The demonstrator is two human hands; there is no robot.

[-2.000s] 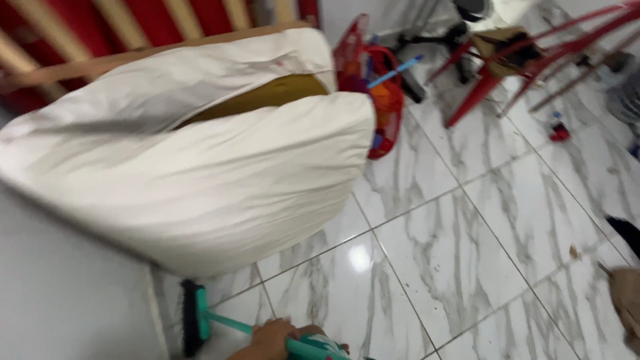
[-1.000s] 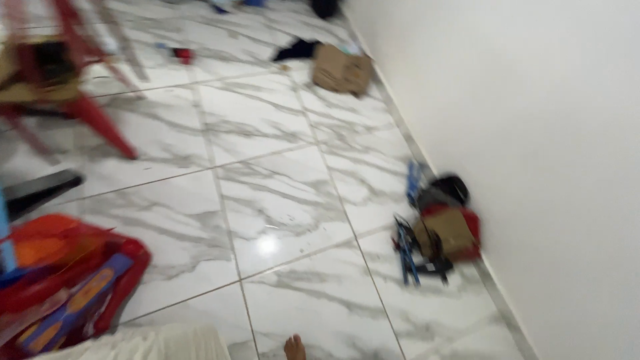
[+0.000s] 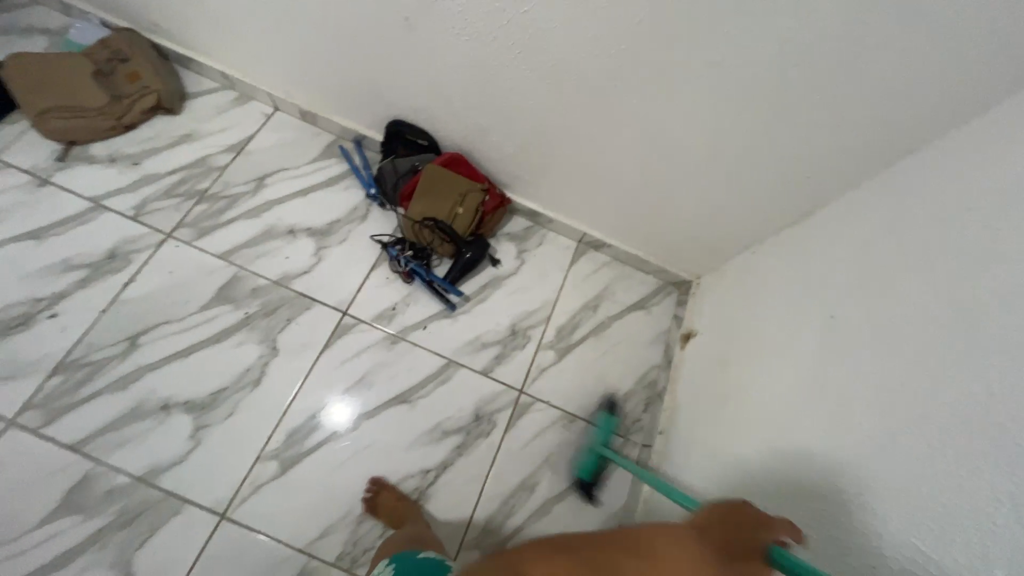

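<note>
My left hand is closed around the green handle of a broom, low at the right; its forearm reaches across from the bottom middle. The green broom head, blurred and with dark bristles, is on the marble-patterned tile floor, close to the foot of the right wall. The handle runs on past my hand and out at the bottom edge. My right hand is not in view.
Against the back wall lie bags, a dark hair dryer and blue-handled tools with cords. A brown backpack lies at upper left. My bare foot is at the bottom. Two walls meet in a corner.
The view has swung from the white-covered cushion and red chair to the wall corner. The broom and my left hand, out of view one second ago, show again, now beside the right wall.
</note>
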